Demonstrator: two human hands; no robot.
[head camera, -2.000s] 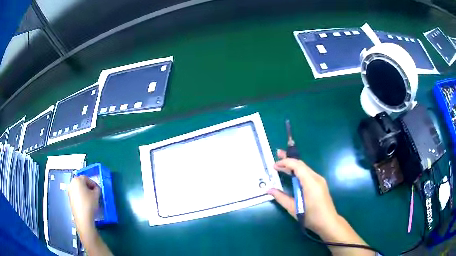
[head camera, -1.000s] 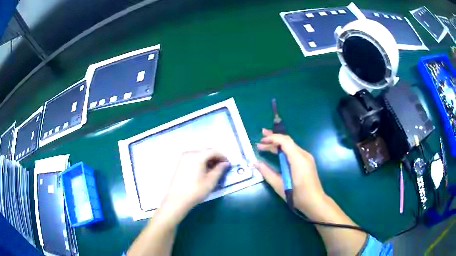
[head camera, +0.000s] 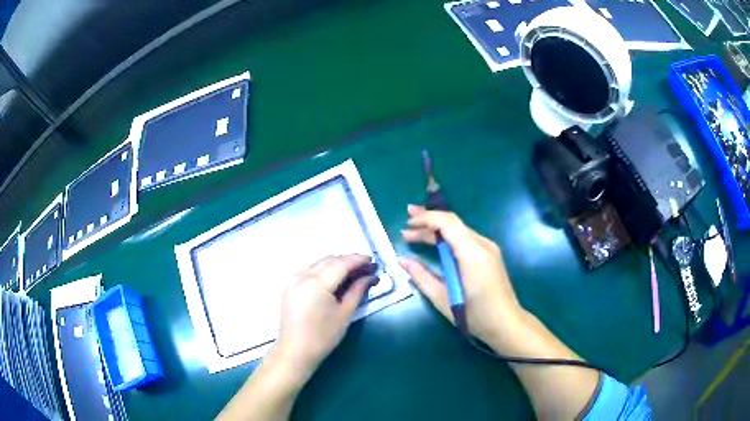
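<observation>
A panel sheet (head camera: 263, 271) with a pale border and dark outline lies flat in front of me, its face glaring white. My left hand (head camera: 325, 308) is over its right part, thumb and forefinger pinched near the lower right corner beside the ring mark. Whether a small part is between the fingertips is hidden. My right hand (head camera: 469, 267) holds the soldering iron (head camera: 451, 275) by its blue handle, its metal tip pointing up and away, off the panel. My right fingertips are by the panel's right edge. The black cord runs over my right wrist.
A blue bin (head camera: 127, 337) and stacked panels (head camera: 25, 349) are at left. More panels (head camera: 193, 136) lie along the rear strip. At right are a white round fume extractor (head camera: 576, 66), a black stand (head camera: 576, 177), a brown tray (head camera: 599, 236), a pink stick (head camera: 655, 292) and a blue components tray (head camera: 715, 123).
My left hand has come from the blue bin to the panel's lower right corner, fingers now closer to the ring mark. My right hand still holds the iron. The whole view has shifted.
</observation>
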